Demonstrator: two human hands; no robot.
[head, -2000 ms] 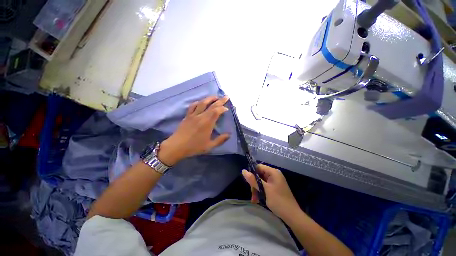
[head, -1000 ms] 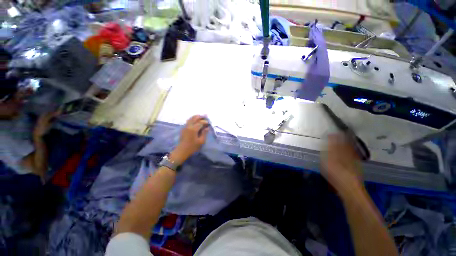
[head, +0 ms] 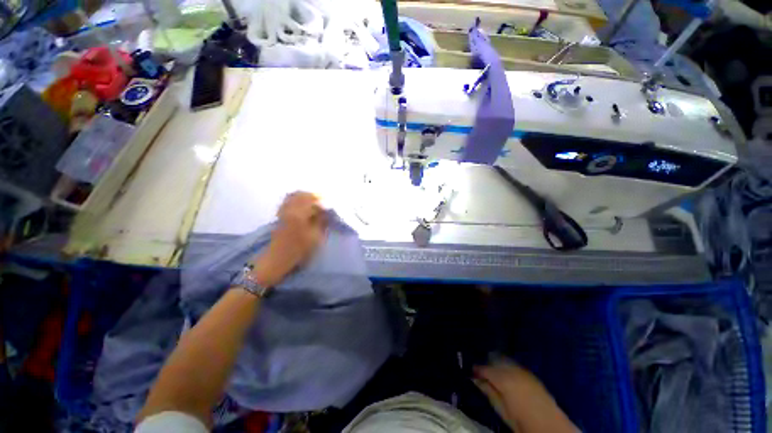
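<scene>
My left hand (head: 298,232), with a watch on the wrist, is shut on the light blue-grey garment (head: 317,326) at the table's front edge. The cloth hangs down from there over the edge. My right hand (head: 508,387) is low at the bottom right of centre, below the table edge, and blurred; its fingertips are unclear and I see nothing in it. The black scissors (head: 550,216) lie on the table right of the needle. The white sewing machine (head: 542,127) stands behind them.
A purple-blue strip (head: 493,110) hangs on the machine head. A green-handled tool (head: 391,30) stands upright on it. A ruler strip (head: 508,260) runs along the front edge. Blue baskets (head: 622,364) with garments are below on both sides. A phone-like black object (head: 207,83) lies at the back left.
The scissors, in my right hand before, now lie on the table. My right hand has moved down below the edge. My left hand still holds the garment, which hangs lower. The view has turned.
</scene>
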